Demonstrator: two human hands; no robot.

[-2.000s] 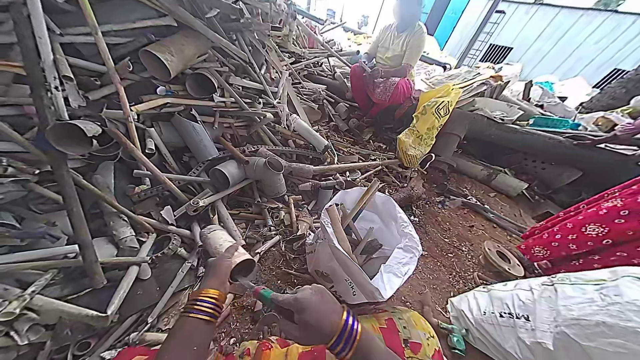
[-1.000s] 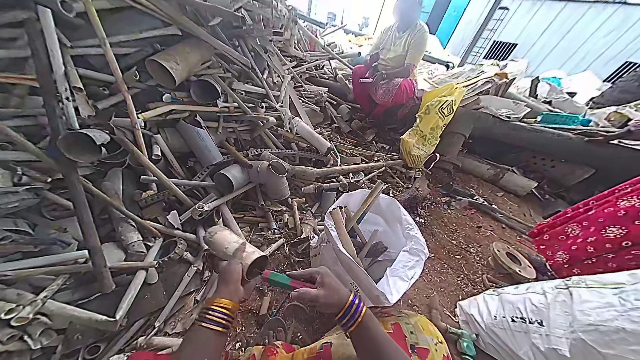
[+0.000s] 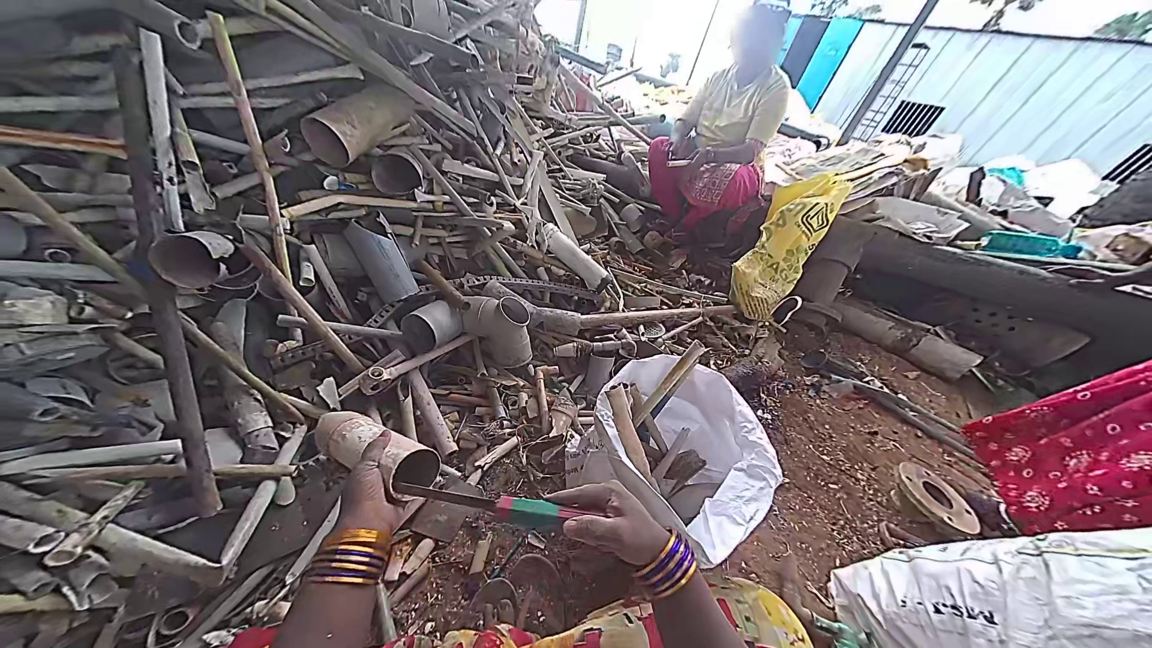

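Note:
My left hand (image 3: 371, 495), with bangles at the wrist, grips a short beige plastic pipe piece (image 3: 353, 437) at its near side, the open end facing right. In my right hand (image 3: 612, 520) is a flat-bladed hand tool (image 3: 531, 511) with a green and red handle. Its dark metal blade points left and its tip lies at the rim of the pipe's open end. Whether the tip touches the inside wall I cannot tell. Just beyond my right hand stands an open white woven sack (image 3: 751, 450) with pipe strips (image 3: 628, 427) in it.
A large heap of scrap plastic pipes (image 3: 378, 261) fills the left and centre. Another person (image 3: 729, 126) squats beyond it, by a yellow bag (image 3: 792, 243). At right are a round flanged disc (image 3: 938, 499), red patterned cloth (image 3: 1071, 450) and a filled white sack (image 3: 1008, 585).
Two seconds ago the tool's handle end pointed more toward me at a slant; now it lies nearly level, its blade at the pipe's mouth. My left hand still holds the pipe.

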